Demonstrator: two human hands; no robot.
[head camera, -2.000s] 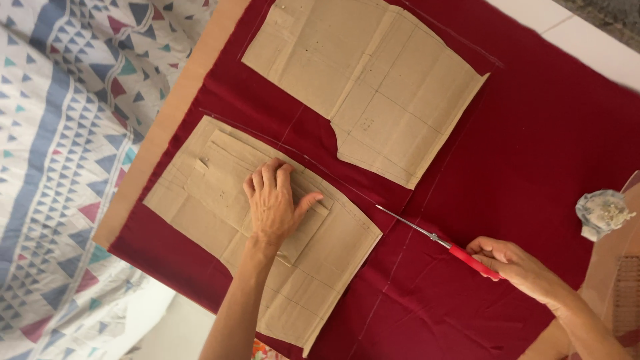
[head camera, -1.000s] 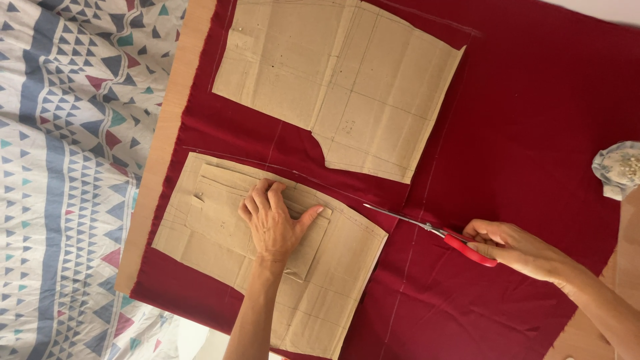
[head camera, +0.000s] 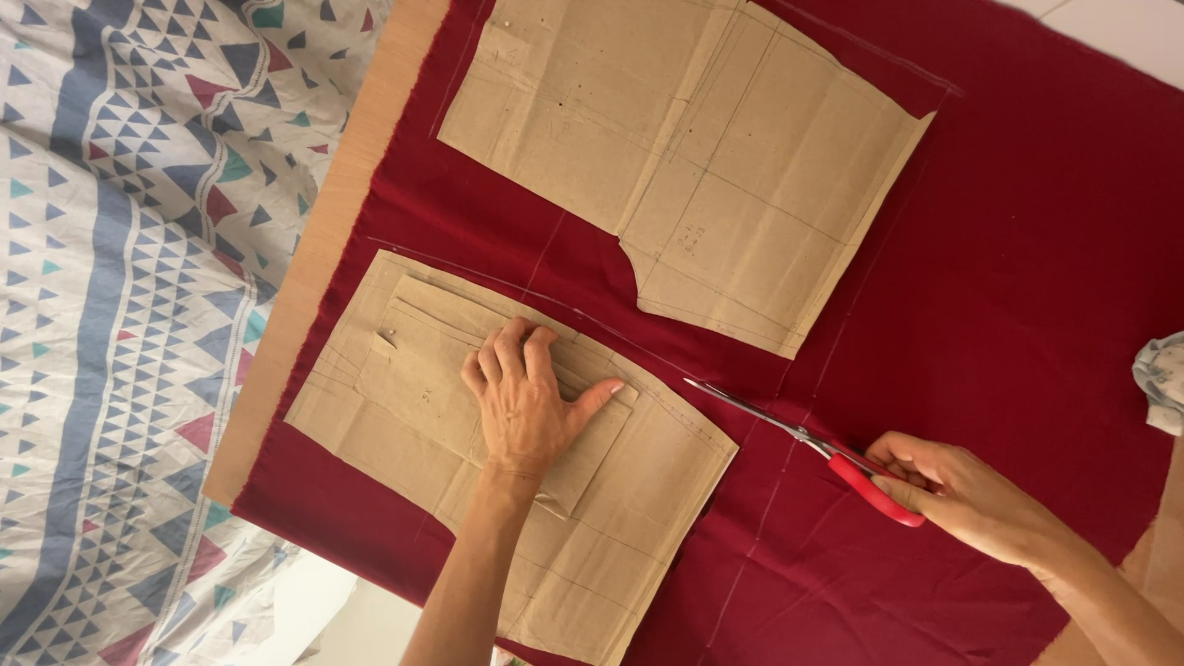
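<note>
Dark red fabric (head camera: 999, 277) with chalk lines lies under two brown paper pattern pieces. My left hand (head camera: 527, 398) rests spread, palm down, on a smaller folded paper piece (head camera: 416, 370) that lies on the lower pattern piece (head camera: 647, 518). The upper pattern piece (head camera: 740, 176) is beyond it. My right hand (head camera: 953, 490) grips the red handles of a pair of scissors (head camera: 800, 433). Their blades point left at the fabric beside the lower pattern's upper right edge, and they look nearly closed.
The wooden table's edge (head camera: 324, 250) runs along the left of the fabric. Past it hangs a white cloth with blue, red and teal triangles (head camera: 139, 305). A pincushion-like bundle (head camera: 1164, 379) sits at the right edge.
Both hands keep nearly the same places relative to the pattern pieces. The scissors have plainly not moved far. The view has shifted slightly.
</note>
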